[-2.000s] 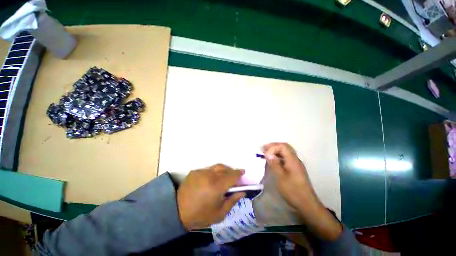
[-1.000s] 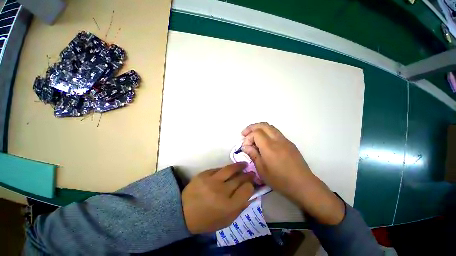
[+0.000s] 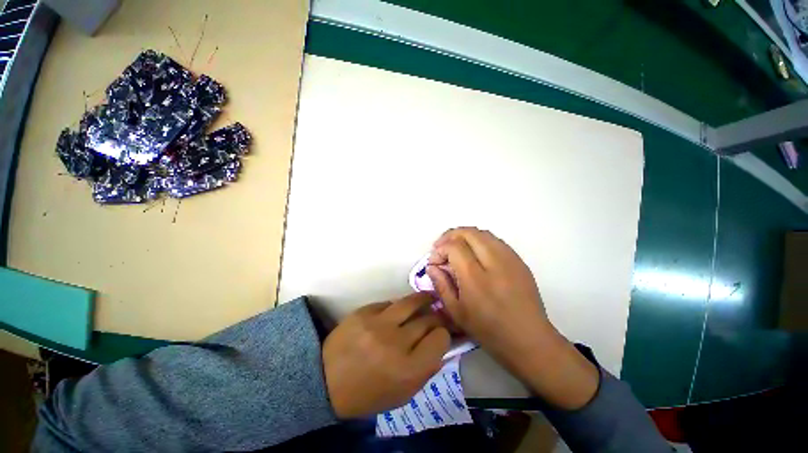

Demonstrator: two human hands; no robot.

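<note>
A pale pink housing [image 3: 421, 276] is held between my hands above the front of the cream board [image 3: 470, 164]. Its rounded end shows, with a small dark spot near it; the rest is hidden by my fingers. My left hand [image 3: 385, 358] grips it from the lower left. My right hand [image 3: 487, 283] has its fingertips pinched at the dark spot on the upper end; whether they hold a small part cannot be seen. A white sheet with blue printing [image 3: 430, 409] hangs below my left hand.
A glittery black module pile [image 3: 146, 133] with thin wires lies on the tan board [image 3: 177, 274] at left. A teal strip [image 3: 44, 308] is at the left front edge. A grey container [image 3: 84, 13] is cut off at upper left. A grey bar [image 3: 762, 128] juts in at right.
The view has tilted down and shifted. The right hand, first apart with a small dark piece at its fingertips, has come to the housing. In the last second the hands have barely moved.
</note>
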